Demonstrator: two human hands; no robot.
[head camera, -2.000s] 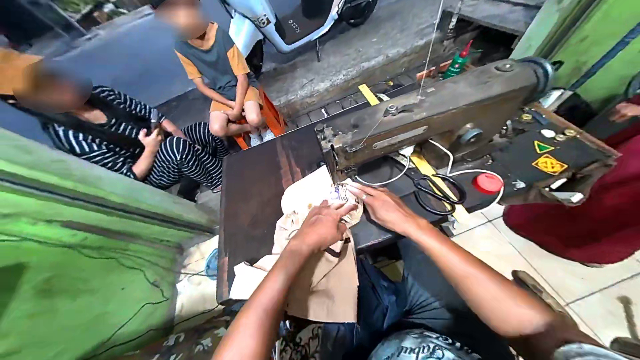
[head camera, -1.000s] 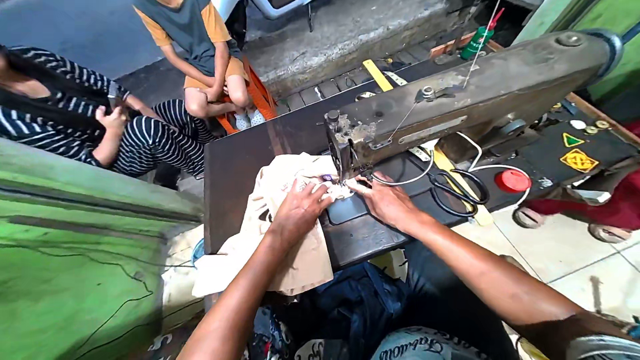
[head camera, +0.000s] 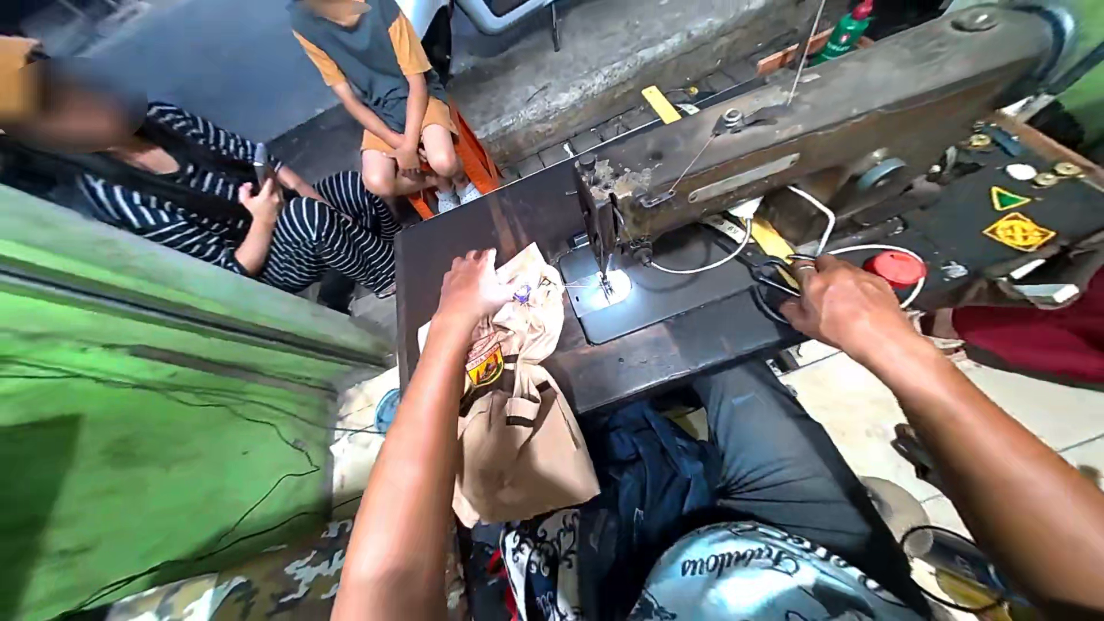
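A beige garment (head camera: 526, 440) with an embroidered patch hangs over the near edge of the sewing table, left of the needle. My left hand (head camera: 473, 289) holds its upper part. A thread runs from the cloth to the lit needle area of an industrial sewing machine (head camera: 742, 138). My right hand (head camera: 841, 302) is on the handles of black scissors (head camera: 774, 280), on the table right of the needle plate. Whether the blades are apart cannot be told. Under the machine arm lies a yellow ruler (head camera: 770, 239), partly covered.
A red round container (head camera: 897, 269), a white cable (head camera: 826, 226) and small badges (head camera: 1019, 231) lie at the right. A green bottle (head camera: 845, 33) stands behind the machine. Two seated people (head camera: 397, 95) are beyond the table, one holding a phone. A green wall (head camera: 155, 405) borders the left.
The garment has moved left, away from the needle, with my left hand on it. My right hand has left the needle area and moved right to the scissors. The needle plate now shows.
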